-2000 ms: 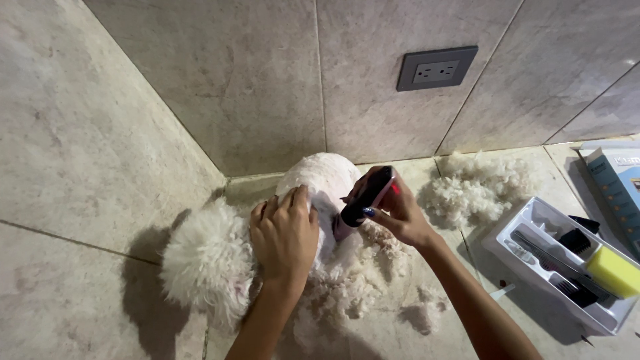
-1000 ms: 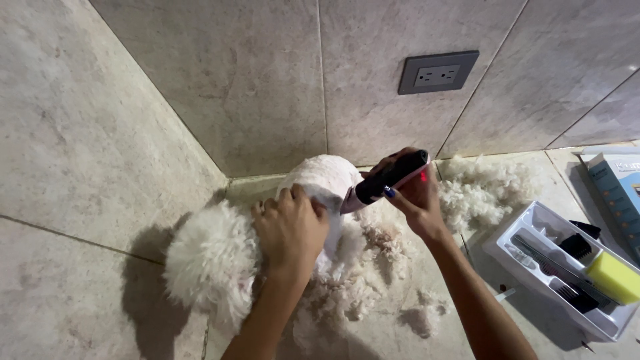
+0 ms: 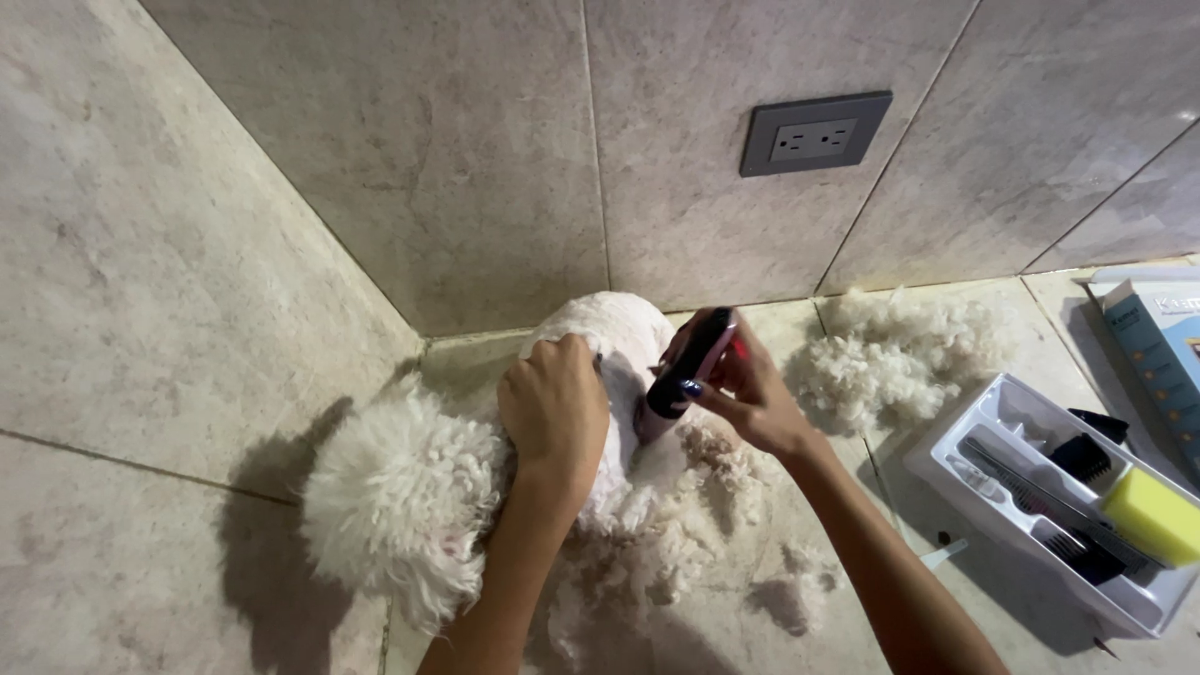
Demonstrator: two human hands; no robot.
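A small white dog (image 3: 609, 323) is on the tiled floor by the wall, its body clipped short and its head (image 3: 403, 497) still fluffy, at the left. My left hand (image 3: 558, 403) rests on the dog's back near the neck, its fingers curled down; whether they pinch skin or fur is hidden. In my right hand (image 3: 741, 384) is a black and pinkish pet hair clipper (image 3: 692, 364), tilted with its head down against the dog's side. Loose clipped fur (image 3: 675, 553) lies beside and below the dog.
A pile of cut fur (image 3: 900, 356) lies at the right by the wall. Near it stands a white plastic tray (image 3: 1041, 558) with combs, black guards and a yellow sponge (image 3: 1153, 516). A blue and white box (image 3: 1158, 361) is at the far right. A power outlet (image 3: 816, 134) is on the wall.
My right hand has brought the clipper lower and steeper against the dog's side than one second ago. The fingers of my left hand, more spread two seconds ago, are now curled.
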